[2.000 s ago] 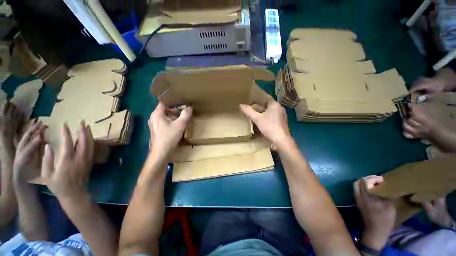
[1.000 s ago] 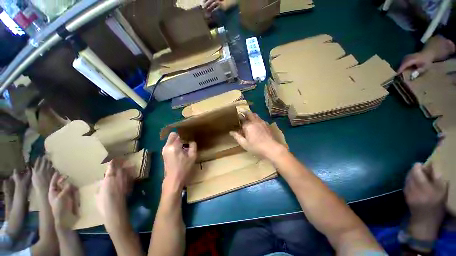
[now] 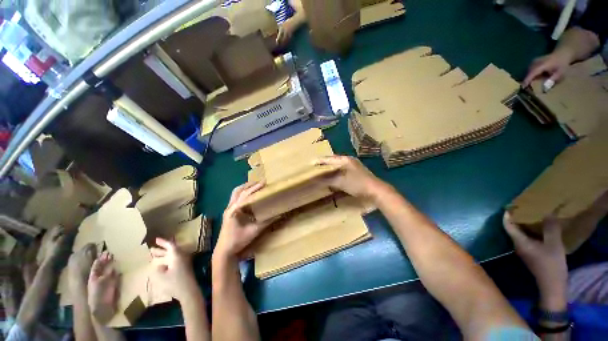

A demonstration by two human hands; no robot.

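Note:
A brown cardboard mailer box is in front of me, its long front side facing me and its lid folded down over the top. My left hand holds the box's left end, with the fingers on its top edge. My right hand holds the right end, with the fingers on top. The box rests on a few flat box blanks; another part of a blank shows behind it. The inside of the box is hidden.
A tall blank stack stands at right and another at left. A grey machine with cardboard on top is behind the box, beside a white-and-blue strip. Coworkers' hands fold cardboard on both sides. A curved metal rail is upper left.
The lid that stood up has come down over the box. My hands have moved to the box's two ends. The view has turned, and the left coworker's blank is more folded.

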